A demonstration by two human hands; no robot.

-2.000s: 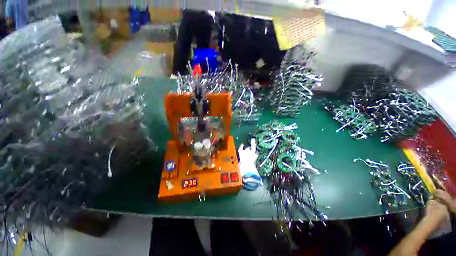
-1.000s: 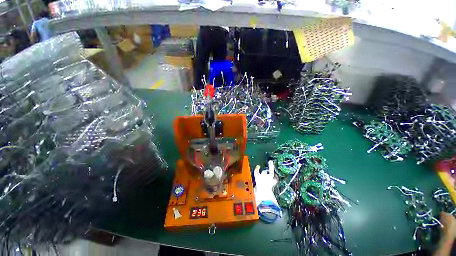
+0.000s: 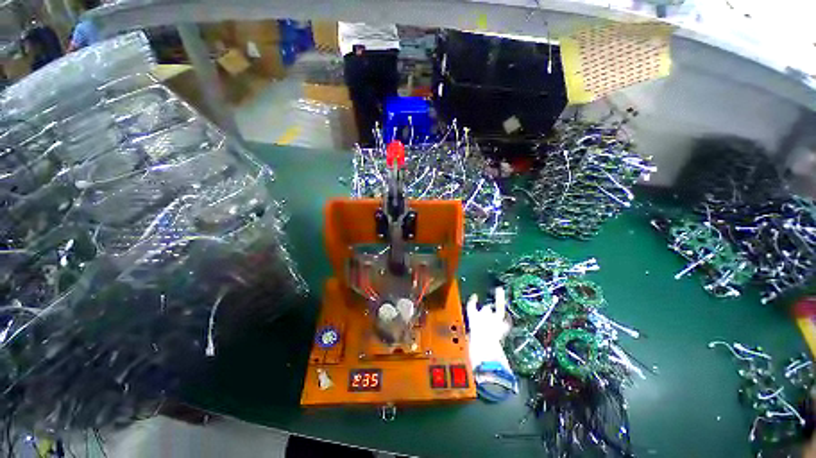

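Note:
Neither of my hands is in view. The orange test fixture (image 3: 389, 304) stands nearest in front on the green bench. Its red-tipped toggle clamp handle (image 3: 396, 154) points up. Two pale round posts (image 3: 396, 312) sit under the clamp. The panel meter (image 3: 365, 380) shows red digits, and two red rocker switches (image 3: 448, 376) are at front right. A white work glove (image 3: 488, 333) lies right of the fixture, with a blue band (image 3: 495, 380) at its cuff. A pile of green ring circuit boards (image 3: 573, 351) with dark wires lies beside the glove.
A tall layered stack in clear plastic (image 3: 134, 206) fills the left. Stacked wired boards (image 3: 586, 179) stand behind. More boards (image 3: 760, 237) lie far right, with small wired boards (image 3: 765, 389) nearer. A shelf edge (image 3: 295, 12) crosses the top. A dark sliver at the lower right edge is unclear.
The view has shifted, so the fixture and boards sit further right and lower than at first. The hand and forearm seen earlier at the right edge are no longer clearly visible.

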